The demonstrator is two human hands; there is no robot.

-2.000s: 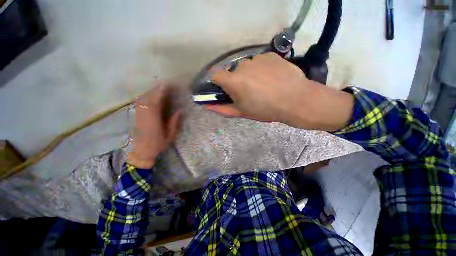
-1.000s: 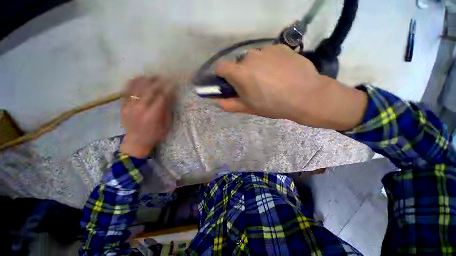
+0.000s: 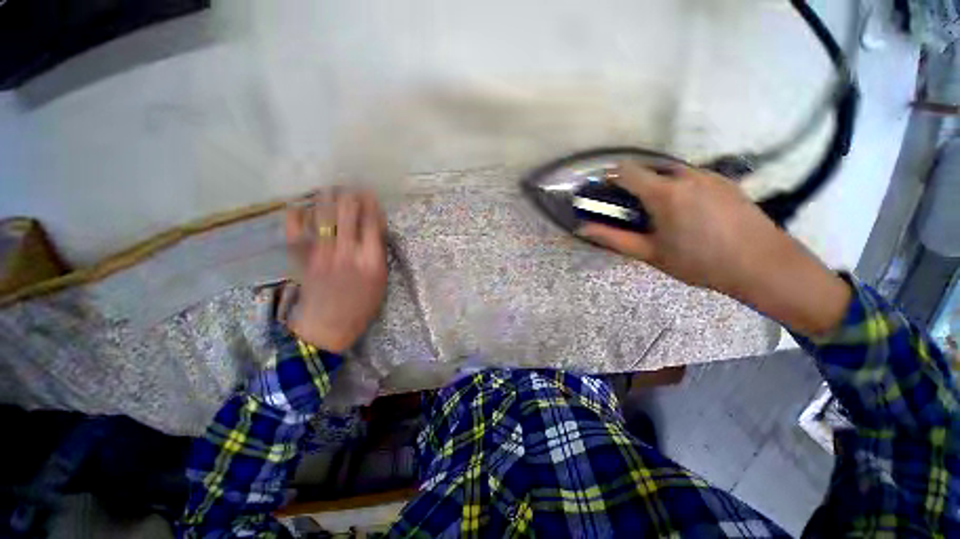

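A grey-beige speckled garment (image 3: 505,295) lies along the near side of the table. A narrow mustard edge (image 3: 158,247) runs along its far side at the left. A steam iron (image 3: 558,190) with a dark pointed soleplate stands on the garment right of centre, its tip pointing left. My right hand (image 3: 700,226) is closed around its black handle. My left hand (image 3: 342,263) lies palm down on the garment near its far edge, slightly blurred, with a ring on one finger. The left fingers hold no separate object that I can see.
The white table (image 3: 316,95) has brownish scorch stains beyond the garment. The iron's black cord (image 3: 832,147) curves away at the right. A dark object (image 3: 95,37) is at the far left. A mustard piece (image 3: 26,256) lies at the left edge. Grey floor shows at lower right.
My right hand and the iron have moved right along the garment, away from my left hand. The left hand has shifted slightly and now lies flatter on the cloth.
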